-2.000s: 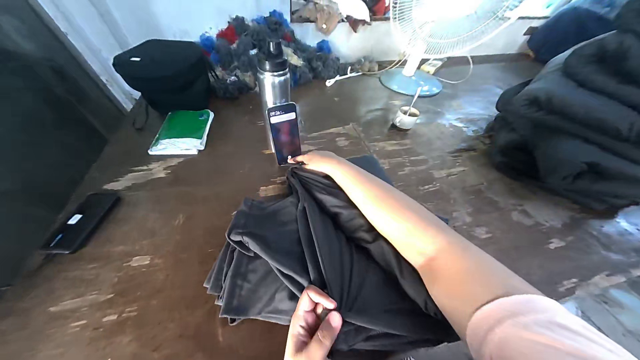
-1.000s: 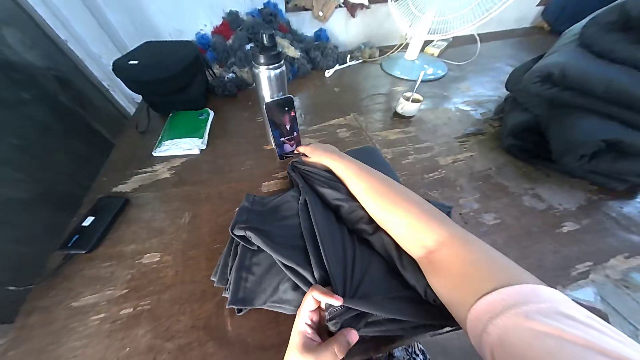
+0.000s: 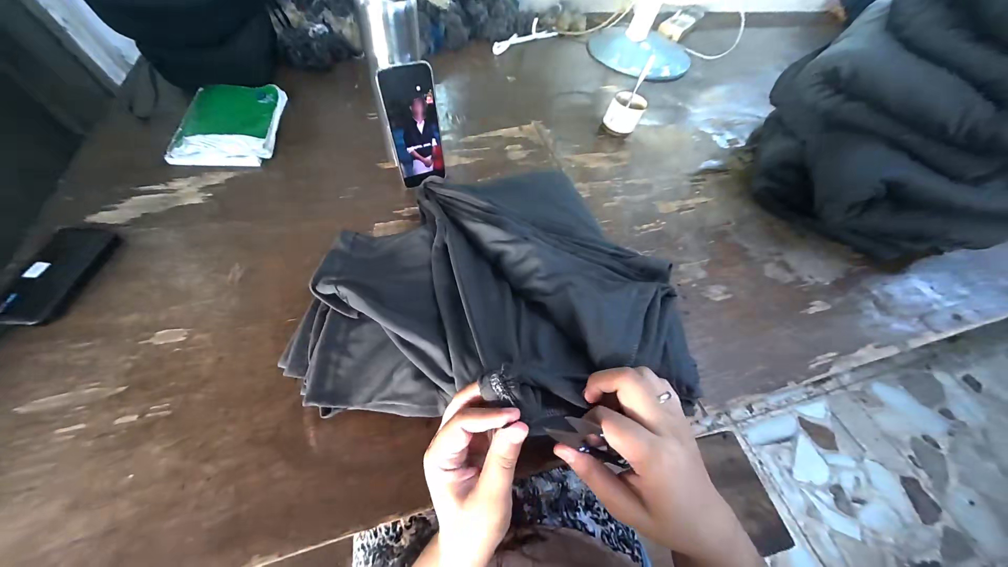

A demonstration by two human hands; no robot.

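A pile of dark grey fabric garments (image 3: 504,291) lies at the table's front edge. My left hand (image 3: 476,465) pinches the hem of the top garment between thumb and fingers; a serged seam shows there. Just right of it, my right hand (image 3: 638,449), with a ring on one finger, holds a small metal cutting tool, seemingly thread snips (image 3: 575,431), close to the hem. The tool's handle is mostly hidden in the fingers. Behind the pile a smartphone (image 3: 412,124) leans upright against a metal bottle (image 3: 391,35), its screen lit.
A green-covered packet (image 3: 228,118) and a black device (image 3: 59,272) lie at the left of the worn wooden table (image 3: 197,339). A small cup (image 3: 624,113) with a spoon and a fan base (image 3: 639,53) stand behind. Bulky dark fabric (image 3: 898,134) fills the right.
My right arm has drawn back from the far end of the garment by the phone; that hand is now at the near hem with a small metal tool. The view has shifted closer and down.
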